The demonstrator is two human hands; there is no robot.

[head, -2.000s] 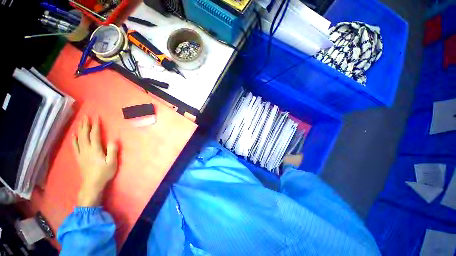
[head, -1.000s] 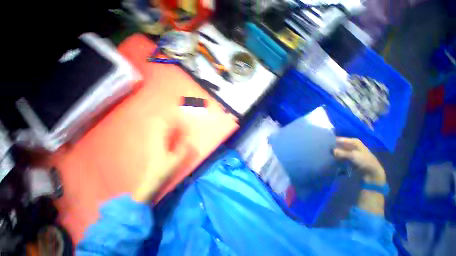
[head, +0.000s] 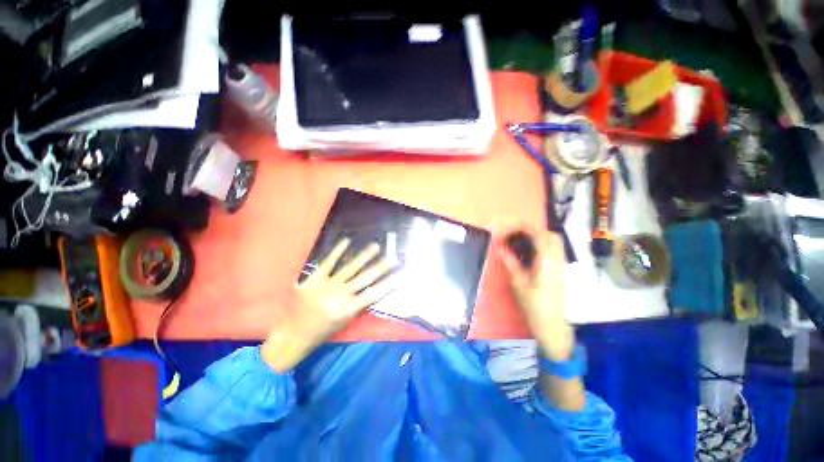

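A glossy black tablet lies slightly turned on the red-orange mat in front of me, with a small white label near its upper right. My left hand rests on its left part with the fingers spread. My right hand, with a blue wristband, is just right of the tablet. Its thumb and fingers hold a small black pry tool above the mat, a little blurred.
A stack of larger screens stands at the mat's top. At right are blue cutters, tape rolls, an orange screwdriver, a screw tub and a red tray. At left are a multimeter, a dark-edged tape ring and cables.
The view has turned back to the bench. The panel my right hand lifted from the blue bin appears to be the tablet now on the mat. My right hand has picked up the black tool.
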